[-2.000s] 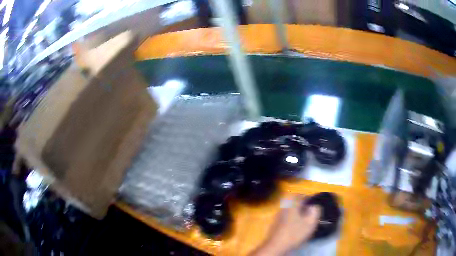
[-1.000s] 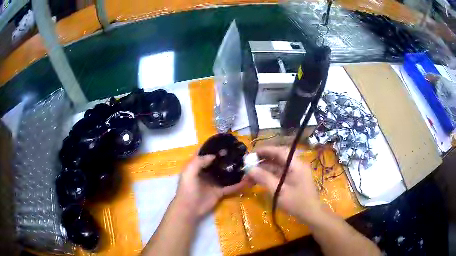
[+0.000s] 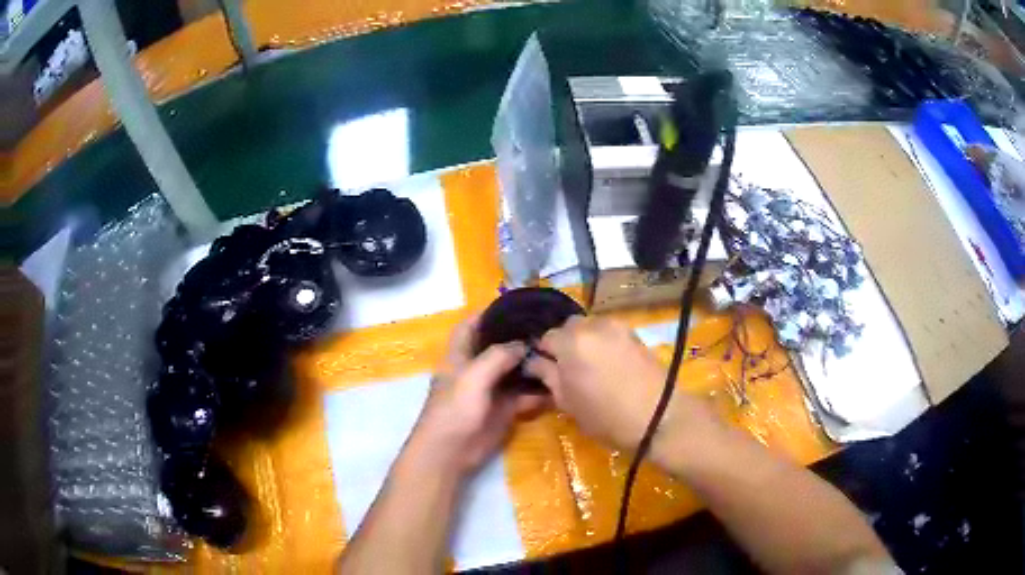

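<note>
A glossy black round housing [image 3: 528, 317] is held above the orange-taped table in front of me. My left hand [image 3: 478, 407] holds it from the left and below, thumb at its opening. My right hand [image 3: 601, 376] has its fingertips in the opening, beside the left thumb. The small part under the fingertips is mostly hidden; I cannot tell its shape. The black electric screwdriver [image 3: 674, 185] stands upright at the screw feeder [image 3: 622, 165], its cord hanging over my right forearm. A heap of silver-white wired components [image 3: 796, 270] lies to the right.
Several black housings [image 3: 242, 298] cluster at left beside bubble wrap [image 3: 107, 371]. A clear pointed bag [image 3: 528, 169] stands left of the feeder. A cardboard sheet [image 3: 899, 247] and a blue tray [image 3: 976, 180] lie at right. The green belt [image 3: 450, 79] runs behind.
The white component seen in my right fingers a second ago is now hidden at the housing. Both hands have closed together over the housing's opening. Earlier, one hand was at a housing near the cluster.
</note>
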